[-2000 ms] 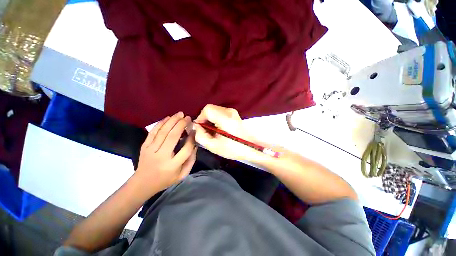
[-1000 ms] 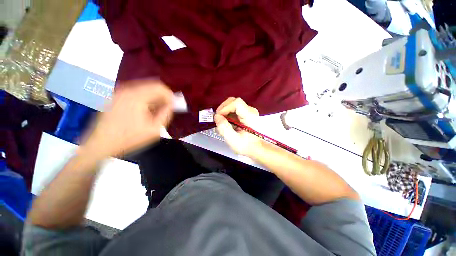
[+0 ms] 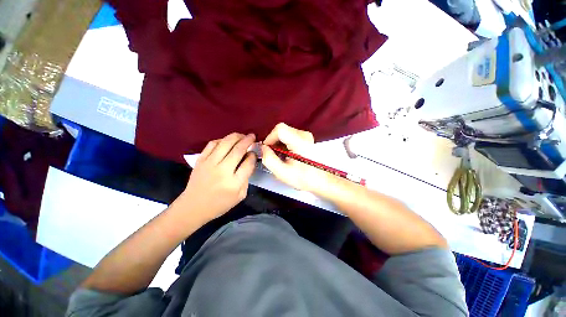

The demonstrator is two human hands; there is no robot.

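Observation:
The dark red garment body (image 3: 248,86) lies over the table with its near edge under my fingers. My left hand (image 3: 223,170) rests at that edge, its fingertips on a small whitish ticket (image 3: 256,149) that is mostly hidden between my hands. My right hand (image 3: 295,158) holds the red-and-dark striped pencil (image 3: 316,165), its tip at the ticket and its end pointing right over my wrist. Whether my left fingers grip the ticket or only press it cannot be seen clearly.
The white and blue sewing machine (image 3: 478,86) stands at right, with olive scissors (image 3: 464,189) and a checked cloth scrap (image 3: 498,220) near it. A blue crate (image 3: 490,288) is below right. A white board (image 3: 99,220) lies below left. A clear-wrapped brown package (image 3: 37,74) is at upper left.
My left hand has come back from the left to the ticket beside my right hand. The white ticket that lay higher on the garment no longer shows there.

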